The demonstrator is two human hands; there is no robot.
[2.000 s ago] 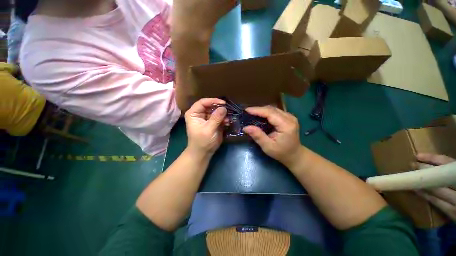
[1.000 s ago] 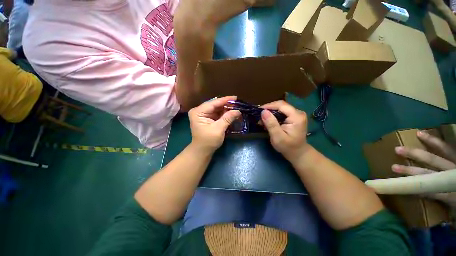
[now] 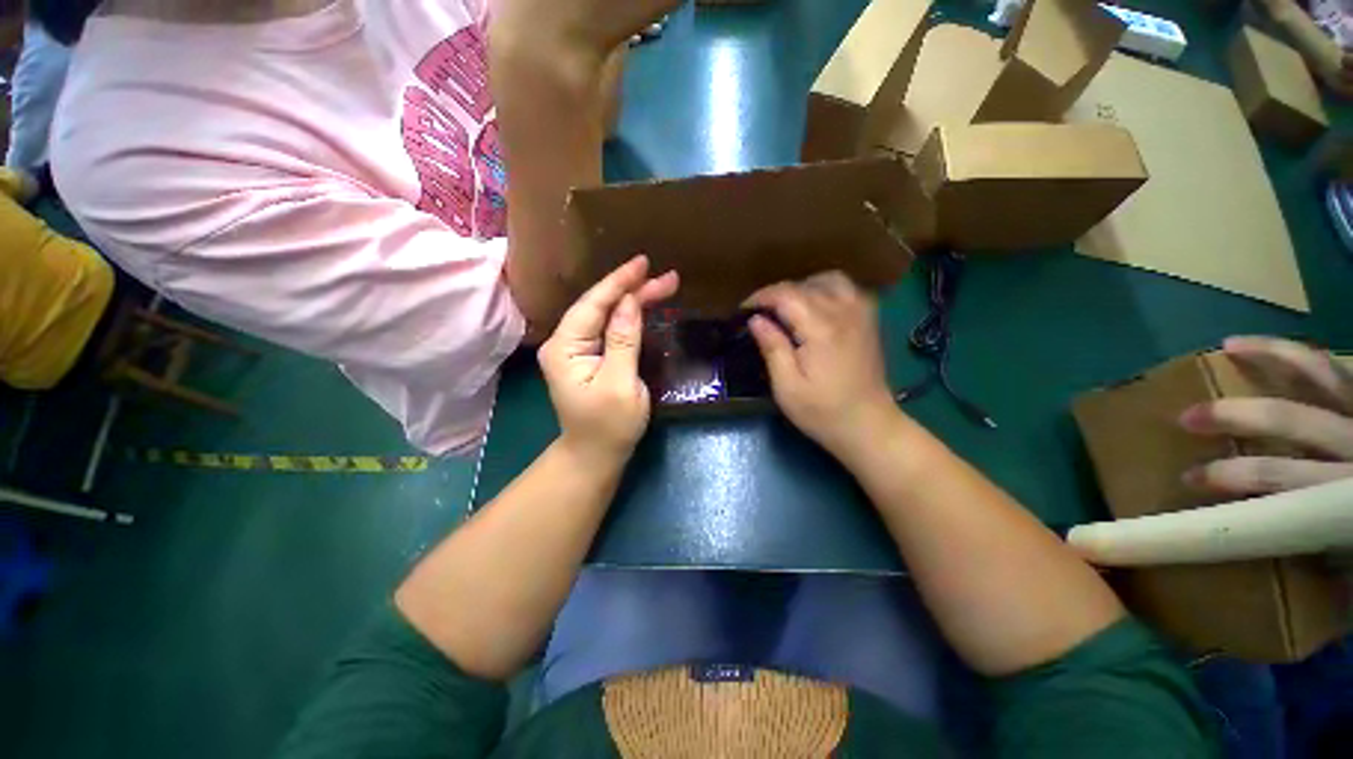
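Observation:
An open brown mailer box (image 3: pixel 742 227) stands before me with its lid upright behind my hands. A shiny clear bag with a dark item (image 3: pixel 692 380) lies in its tray. My left hand (image 3: pixel 604 360) is at the tray's left side, fingertips close together, with nothing clearly visible in it. My right hand (image 3: pixel 818 356) is at the tray's right side, its fingers on a dark cable bundle (image 3: pixel 723 338) inside the box; the hand is slightly blurred. A second black cable (image 3: pixel 935 329) lies on the green bench right of the box.
A person in a pink top (image 3: pixel 282 208) sits close at the left, an arm beside the box lid. Folded cartons (image 3: pixel 1031 181) and a flat box blank (image 3: pixel 1202 186) lie beyond. At right are a larger carton (image 3: pixel 1172 445), another person's hand (image 3: pixel 1276 423) and a pale pipe (image 3: pixel 1217 535).
The black cable bundle held between both hands has gone down into the box. My left hand has let go of it and moved slightly left.

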